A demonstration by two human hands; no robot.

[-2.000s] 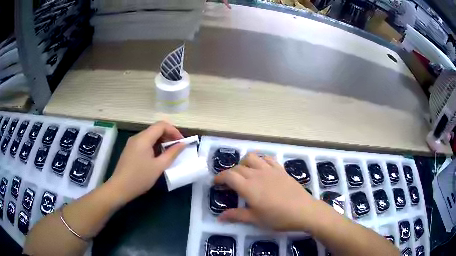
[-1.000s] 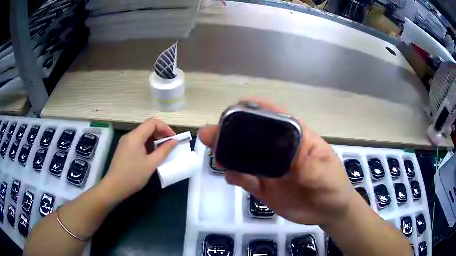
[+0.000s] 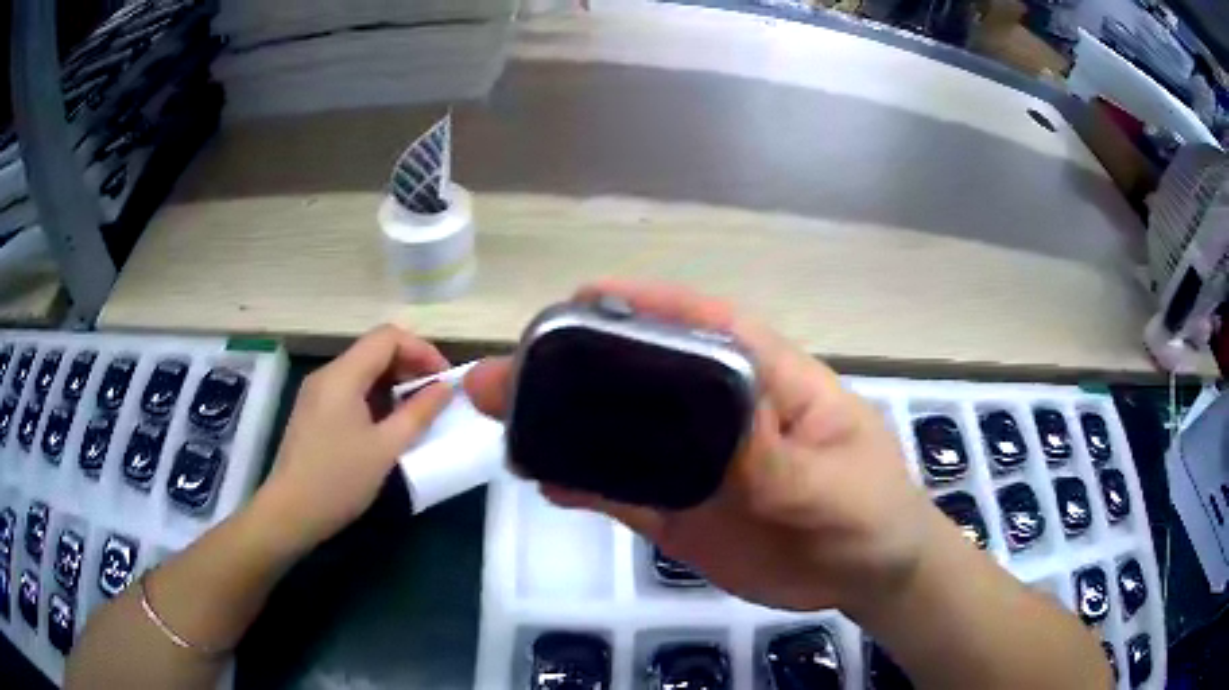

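My right hand [image 3: 822,472] holds a smartwatch body [image 3: 634,411] up above the right tray, its glossy black screen facing me and its silver-grey case edge showing along the top. My left hand [image 3: 357,418] holds a small white label roll [image 3: 452,458] between thumb and fingers, just left of the watch. The watch and right fingers hide part of the roll. The right white foam tray [image 3: 506,634] holds black watches in square pockets. One pocket [image 3: 566,550] below the held watch shows white and holds no watch.
Another white tray [image 3: 254,445] with watches lies at the left. A larger label roll [image 3: 429,249] with a dark gridded strip standing up is on the pale wooden board [image 3: 580,256]. Stacked white layers [image 3: 364,54] are behind. A pink-white fan [image 3: 1186,270] stands at the far right.
Since two seconds ago my right hand has lifted a watch out of the right tray. In the last second the held watch has moved left and slightly down, closer to the roll.
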